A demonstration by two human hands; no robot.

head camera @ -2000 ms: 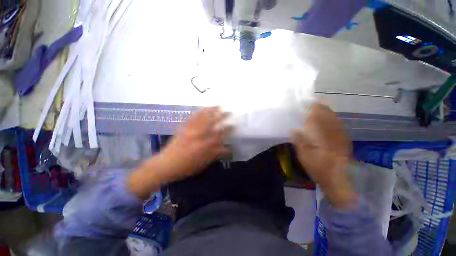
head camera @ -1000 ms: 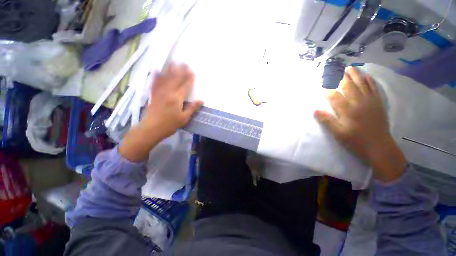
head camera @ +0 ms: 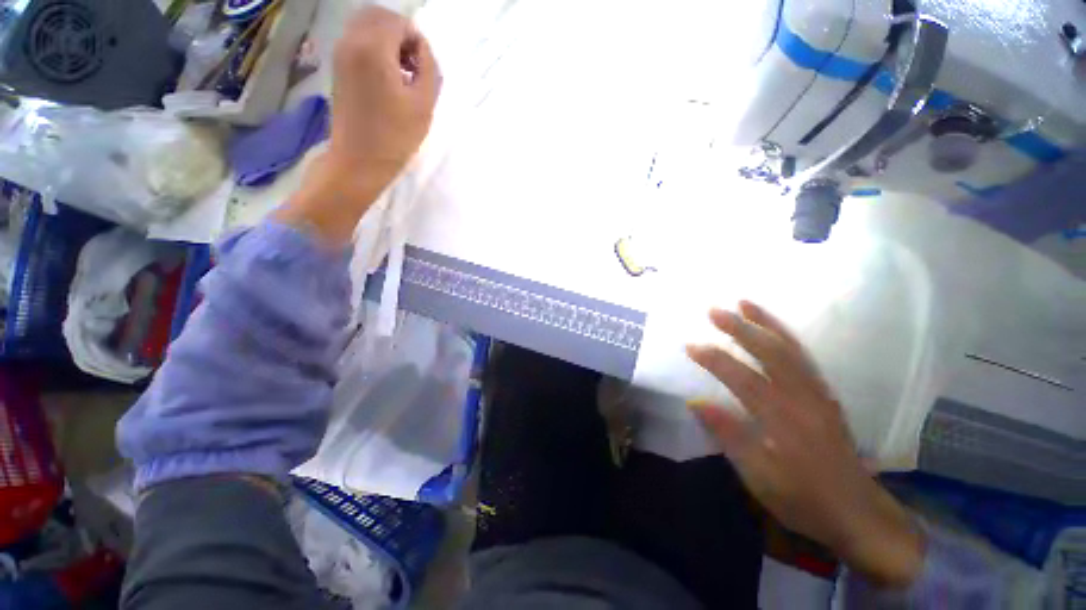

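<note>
A white fabric panel (head camera: 875, 298) lies on the table below and right of the needle area, under the bright lamp. My right hand (head camera: 780, 417) is over its front part, fingers spread, gripping nothing. My left hand (head camera: 387, 89) is at the upper left over the bundle of white strips (head camera: 393, 256), fingers curled. Glare and the hand hide whether it holds a strip. The sewing machine (head camera: 863, 83) stands at the upper right, with the grey cylindrical fitting (head camera: 816, 211) beside the needle.
A small tan curved piece (head camera: 631, 255) lies left of the panel. The ruler (head camera: 524, 304) runs along the front edge. A thin metal rod (head camera: 1018, 371) is at right. A purple cloth (head camera: 280, 141) lies beside my left forearm. Blue plastic baskets (head camera: 387, 530) stand below the table.
My left hand has moved up and away over the strips, and its fingers have curled. My right hand has drawn back from beside the needle toward the front edge. The view has shifted slightly.
</note>
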